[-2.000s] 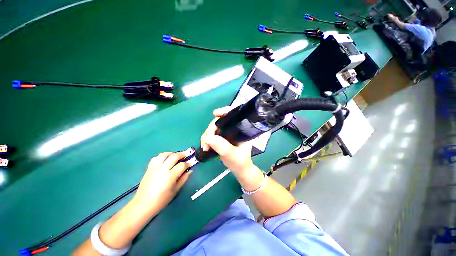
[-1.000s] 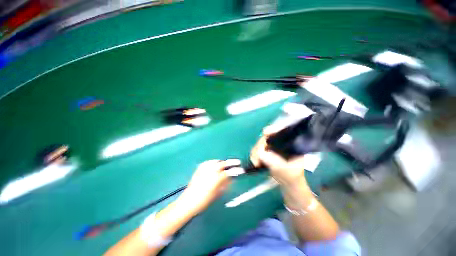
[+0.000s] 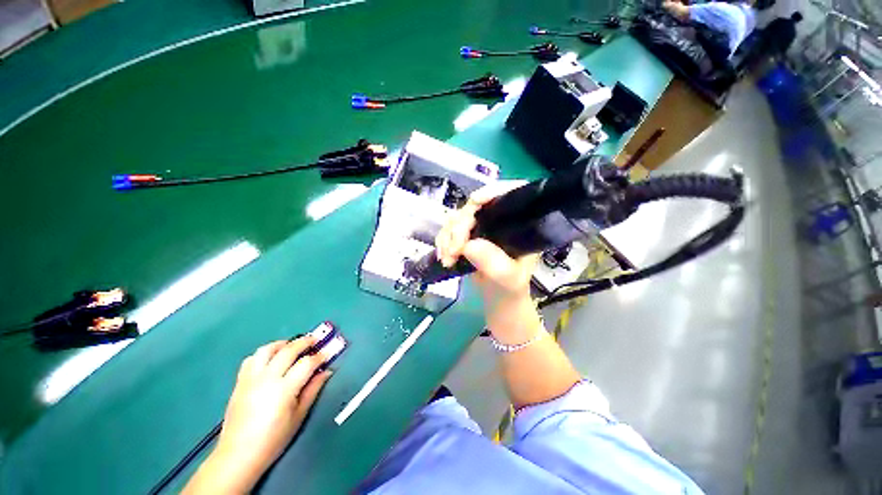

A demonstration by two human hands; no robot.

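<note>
My left hand [image 3: 274, 394] rests on the green bench with its fingers over the connector housing [image 3: 329, 340], whose end shows past the fingertips. The black cable [image 3: 191, 458] runs back from under this hand to the lower edge. My right hand [image 3: 486, 253] grips the black electric screwdriver [image 3: 542, 215]. The driver's tip is at the front of the white screw feeder [image 3: 382, 253], and the exact contact is hard to see. The thick black screwdriver cable [image 3: 689, 186] loops from the tool's rear.
Several cable assemblies [image 3: 348, 160] lie spaced along the glossy green belt [image 3: 242, 121]. A white strip [image 3: 384, 369] lies below the feeder, near tiny specks. A second feeder [image 3: 551, 108] stands farther along, before a brown carton [image 3: 677, 121]. A person in blue [image 3: 725, 21] sits beyond.
The screwdriver tip has moved from the housing under my left hand to the feeder's front. My left hand still holds the housing. The camera view has shifted.
</note>
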